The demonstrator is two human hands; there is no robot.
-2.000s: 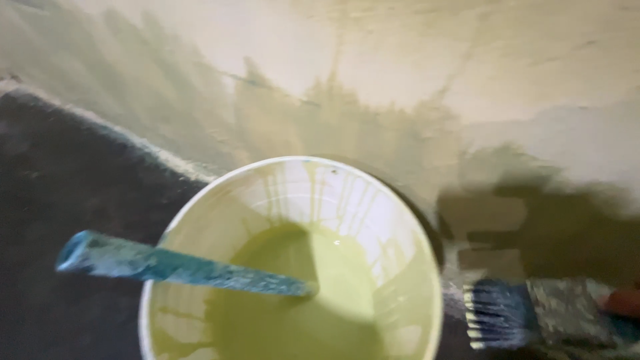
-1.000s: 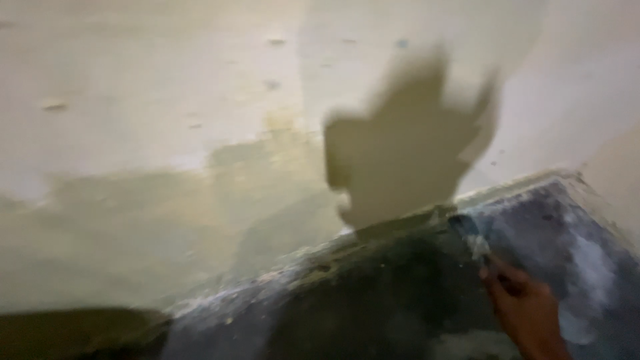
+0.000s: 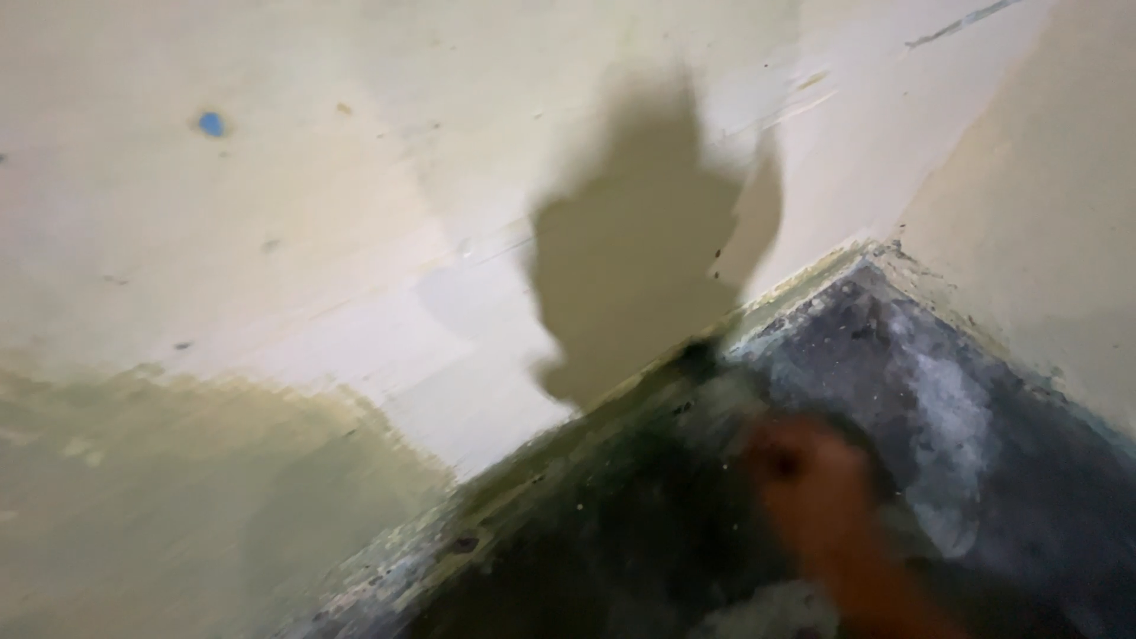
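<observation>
My right hand (image 3: 803,470) is low in the view, right of the middle, over the dark floor and blurred by motion. Its fingers are closed around a paintbrush (image 3: 723,377), whose blurred head points up and left to the foot of the wall. A dark shadow of the hand and brush falls on the pale wall (image 3: 479,355). Fresh-looking yellow-green paint (image 3: 337,488) covers the lower left of this wall, with a ragged upper edge. My left hand is out of view.
Two walls meet the dark, paint-stained floor (image 3: 1047,470) at a corner (image 3: 865,253). The second wall (image 3: 1056,213) rises at the right. A small blue spot (image 3: 211,123) marks the wall at upper left.
The view has swung from the paint bucket to the wall's corner. The brush, beside the bucket at first, is now at the wall's foot in my right hand.
</observation>
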